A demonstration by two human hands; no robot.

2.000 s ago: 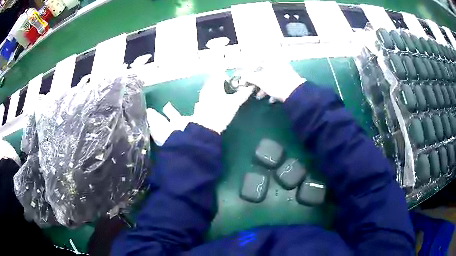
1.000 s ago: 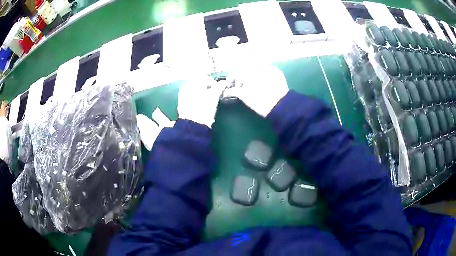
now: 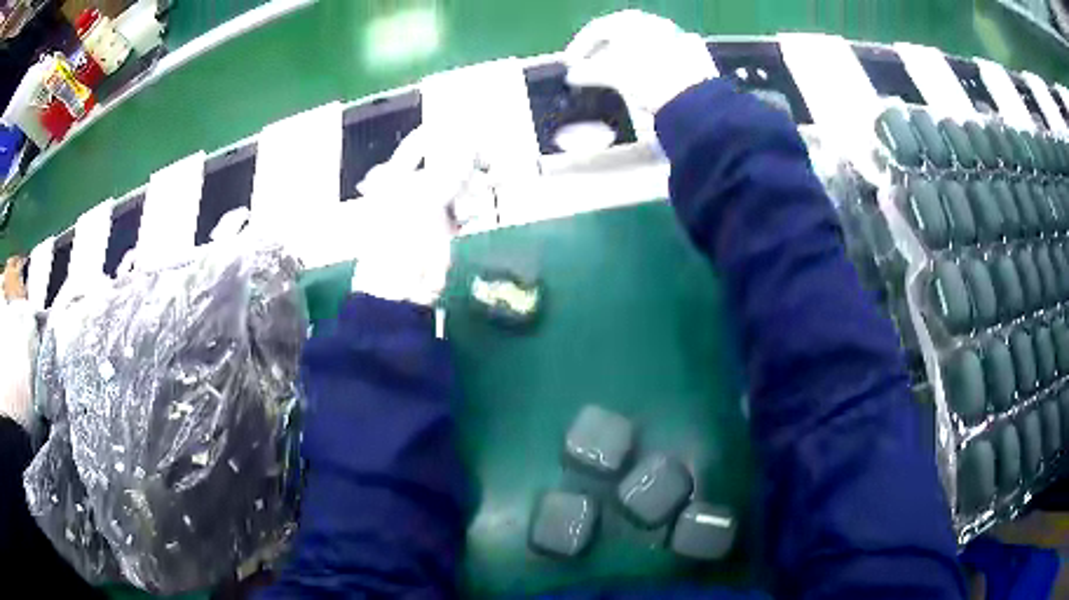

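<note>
My left hand [image 3: 404, 240], in a white glove, is at the belt-side edge of the green bench. Something small and shiny shows by its fingertips; glare hides whether it is held. My right hand [image 3: 633, 59], gloved in white, reaches over the black insert [image 3: 545, 100] of a white box; its fingertips are washed out. A dark case with a pale, shiny interior [image 3: 506, 297] lies on the bench right of my left hand. Several closed grey-green cases [image 3: 600, 440] lie together nearer to me.
White boxes with black inserts [image 3: 381, 141] line the green belt [image 3: 492, 53]. A bulging clear bag [image 3: 176, 410] is on the left. A clear tray of cases [image 3: 985, 293] is on the right, with a blue stool [image 3: 1014, 571] below. Another person's hand [image 3: 14, 278] shows at the far left.
My hands have parted: the right moved up over the box, the left moved left and down. The case with the pale interior now lies on the bench. The view has shifted.
</note>
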